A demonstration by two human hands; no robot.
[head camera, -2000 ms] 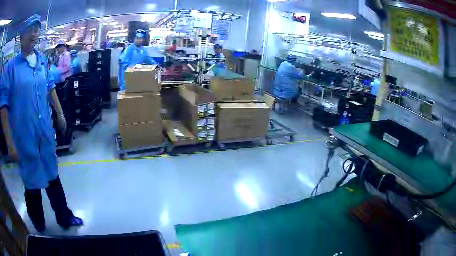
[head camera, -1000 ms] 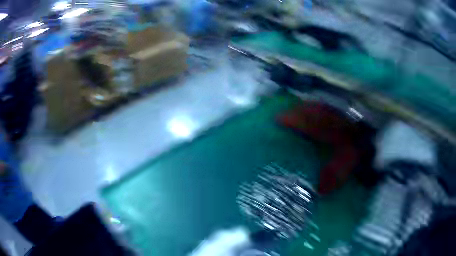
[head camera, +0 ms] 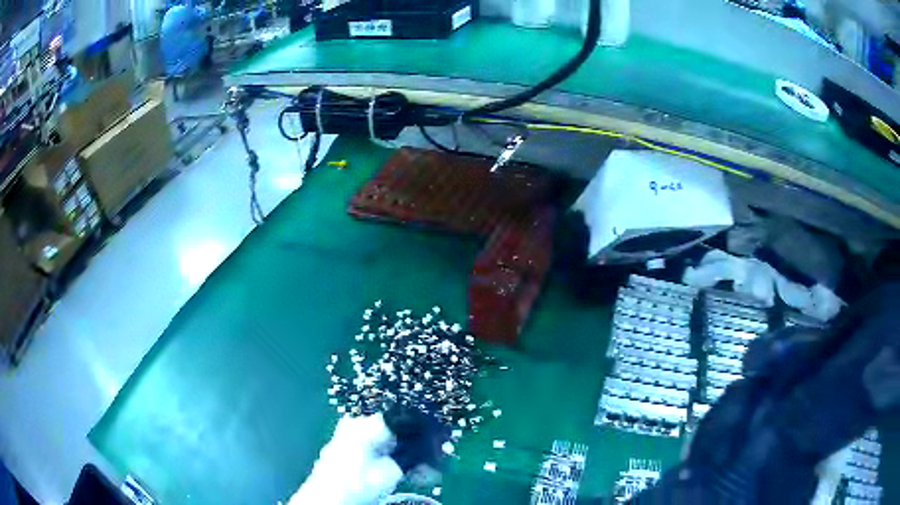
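Observation:
A loose heap of small black-and-silver parts lies on the green mat. My left hand, in a white glove with dark fingertips, is at the heap's near edge; whether its fingers hold anything cannot be told. The rim of a round dish shows below it at the bottom edge. Ribbed silver metal parts stand in a long column, with a second column beside it. Two silver pieces with prongs lie nearer. A dark sleeve crosses the right side; my right hand is not visible.
Reddish-brown slab and block lie behind the heap. A white box with a dark round opening stands under the raised green shelf. Black bin and white disc are on the shelf. Cables hang at its edge. Cartons stand far left.
The view has swung right and down from the aisle and the person in blue to the bench. The heap, silver columns and white box are now clear, and my left hand is at the heap.

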